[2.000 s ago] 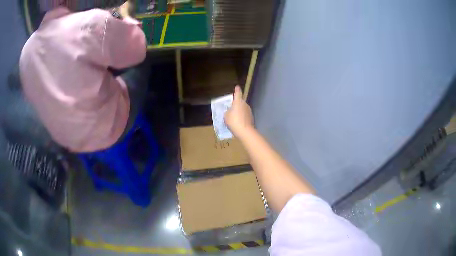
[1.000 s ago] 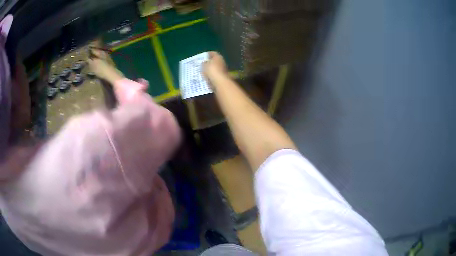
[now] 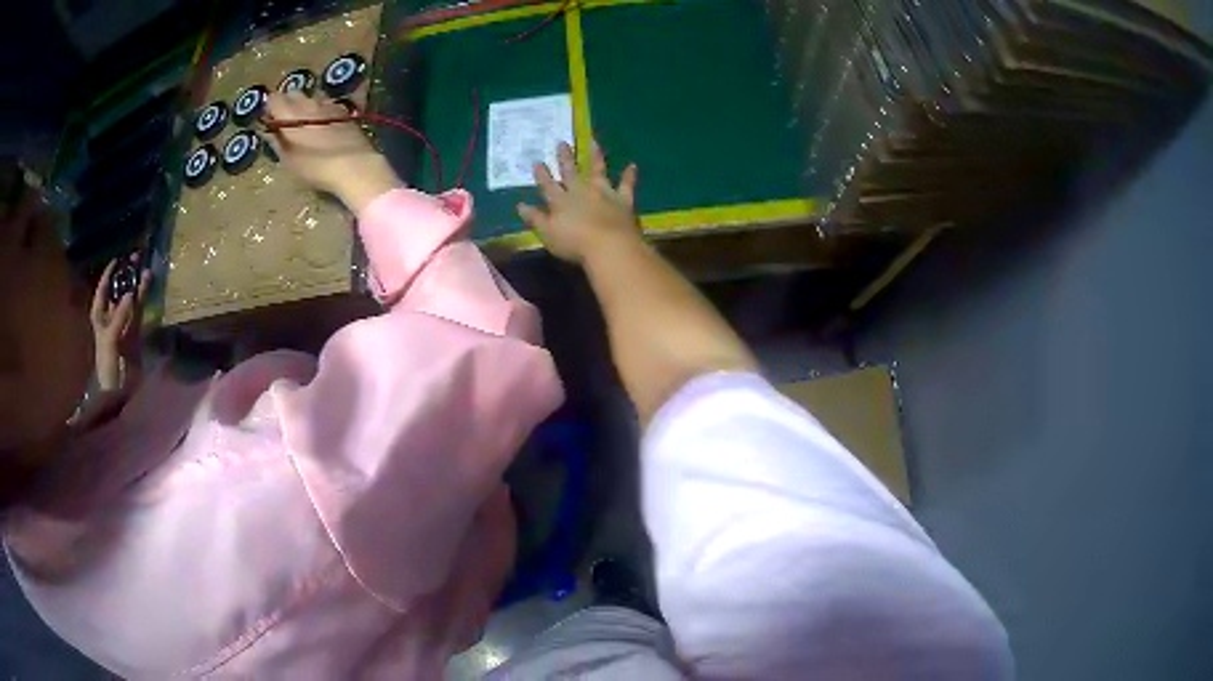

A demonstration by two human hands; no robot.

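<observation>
A white printed slip [image 3: 528, 140] lies flat on the green-matted bench [image 3: 692, 100], left of a yellow tape line. My right hand [image 3: 581, 206] is at the bench's front edge with its fingers spread. Its fingertips are at the slip's lower right corner, and it grips nothing. My left hand is not in view.
A person in a pink sleeve [image 3: 439, 266] sits at the left, one hand among black round parts [image 3: 343, 72] on a tray [image 3: 253, 253]. Red wires [image 3: 399, 124] cross the bench. A tray stack [image 3: 984, 107] stands at the right. A carton [image 3: 851, 419] is below.
The slip, held in my right hand before, now lies on the bench, and my fingers have opened. The view has moved closer to the bench and the seated person.
</observation>
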